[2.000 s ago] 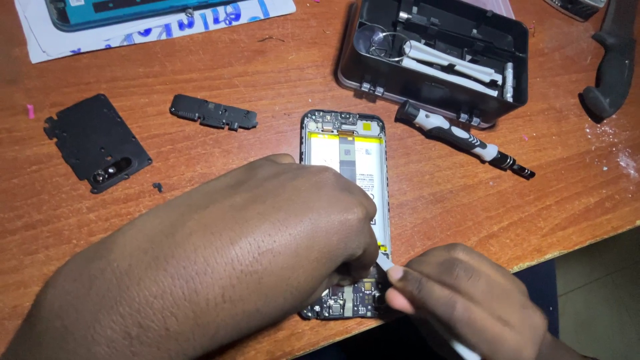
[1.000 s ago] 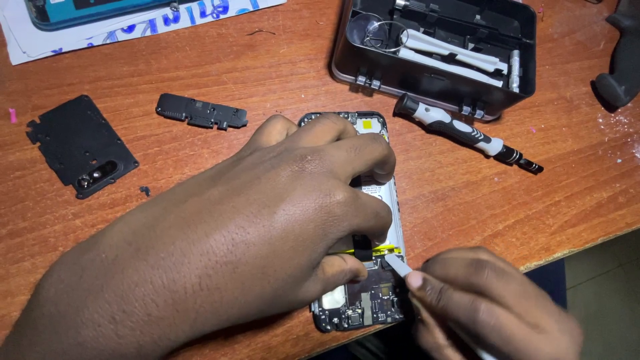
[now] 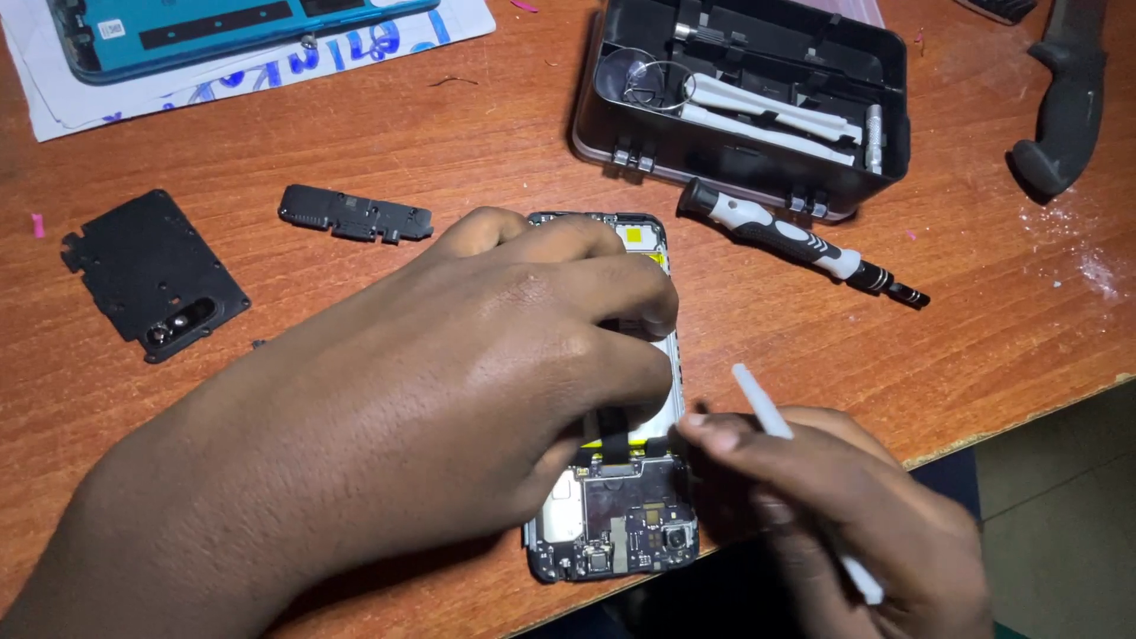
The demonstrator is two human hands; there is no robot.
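An opened smartphone (image 3: 621, 506) lies near the table's front edge, its circuit board and small camera module facing up. My left hand (image 3: 506, 355) is spread over the phone's battery area, its curled fingers resting there; whether they grip the phone or a part of it is hidden. A black flex cable (image 3: 612, 435) shows beside those fingers. Right of the phone, my right hand (image 3: 852, 506) holds a thin white plastic pry tool (image 3: 761, 399), its flat tip pointing up and away from the phone.
A black plastic cover with camera window (image 3: 160, 275) and a narrow black cover (image 3: 355, 213) lie left. Beyond the phone are a precision screwdriver (image 3: 799, 240) and black tool case (image 3: 737, 142). A black-handled knife (image 3: 1069, 106) lies far right, a blue phone back cover (image 3: 240, 27) on papers top left.
The pry tool's tip has left the phone's edge beside the battery and now points away, as my right hand has shifted. My left hand has spread further up the phone since the oldest frame.
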